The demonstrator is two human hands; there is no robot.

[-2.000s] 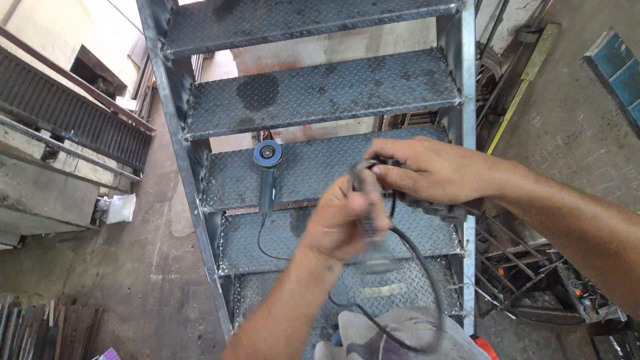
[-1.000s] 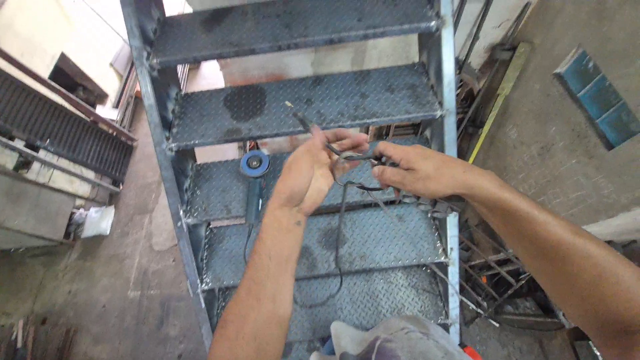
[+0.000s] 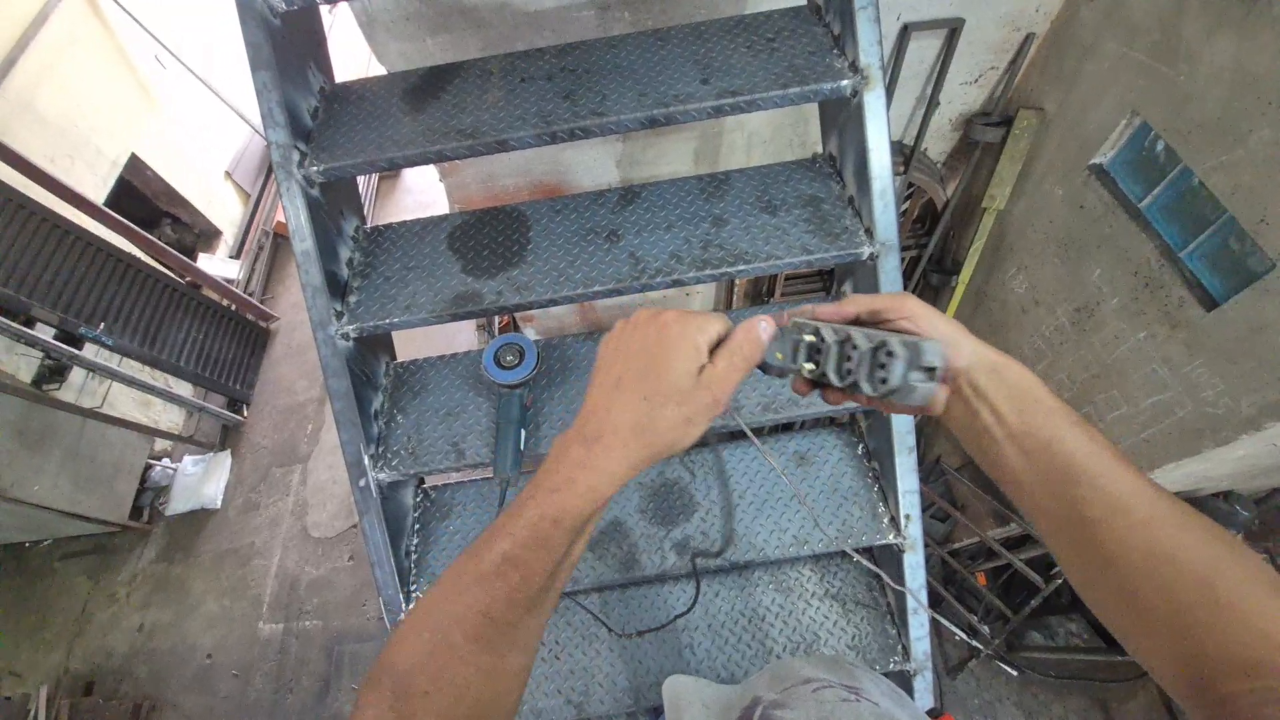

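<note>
My right hand (image 3: 900, 320) is wrapped around a grey multi-socket power strip (image 3: 860, 362), its outlets facing up toward me. At its left end my left hand (image 3: 670, 380) is closed, thumb against the end of the strip; what lies inside its fingers is hidden, perhaps a plug or cable. An angle grinder (image 3: 510, 410) with a blue-rimmed disc rests on a chequered steel stair tread (image 3: 440, 430) left of my left hand. Its dark cord (image 3: 640, 632) loops over the lower treads, partly hidden by my left forearm.
Steel stringers (image 3: 320, 380) flank the treads. Metal frames and scrap (image 3: 1010, 570) lie low at the right, below a wall with blue glass blocks (image 3: 1185, 210). A dark slatted metal panel (image 3: 130, 290) and a white bag (image 3: 198, 482) are at the left.
The hands were apart around a dark cable with a bare-looking end a second ago; now the power strip shows in my right hand, with my left hand closed at its end.
</note>
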